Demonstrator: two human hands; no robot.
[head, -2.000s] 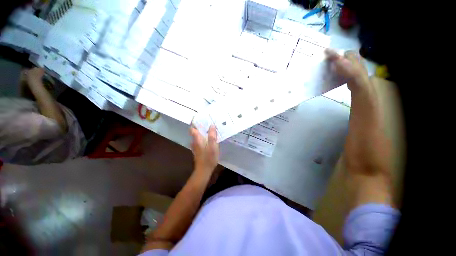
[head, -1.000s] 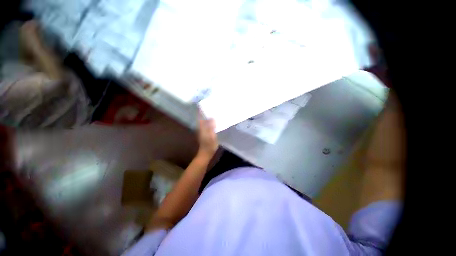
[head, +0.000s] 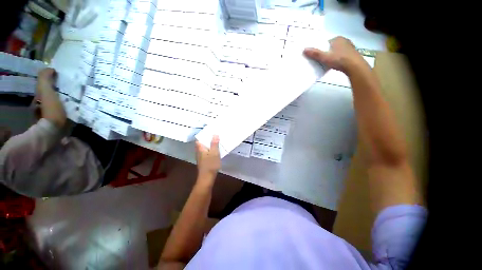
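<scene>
A long white bar of product boxes lies slantwise between my two hands, over the other boxes. My left hand grips its near left end, with the thumb and fingers on the end. My right hand grips its far right end. White product boxes in rows with dark edge lines cover the table to the left. A few more product boxes show below the bar, near the front edge. Whether the bar touches the boxes under it is hard to tell.
The grey-white table has its front edge before my body. Brown cardboard stands at the right. Red and yellow scissors handles lie at the front edge. Another person works at left, near a red stool. A grey-white upright box stands at the back.
The view has shifted and sharpened. The dots seen on the bar's side earlier no longer show. My right hand has come back into clear view on its far end. The other person's arm has moved.
</scene>
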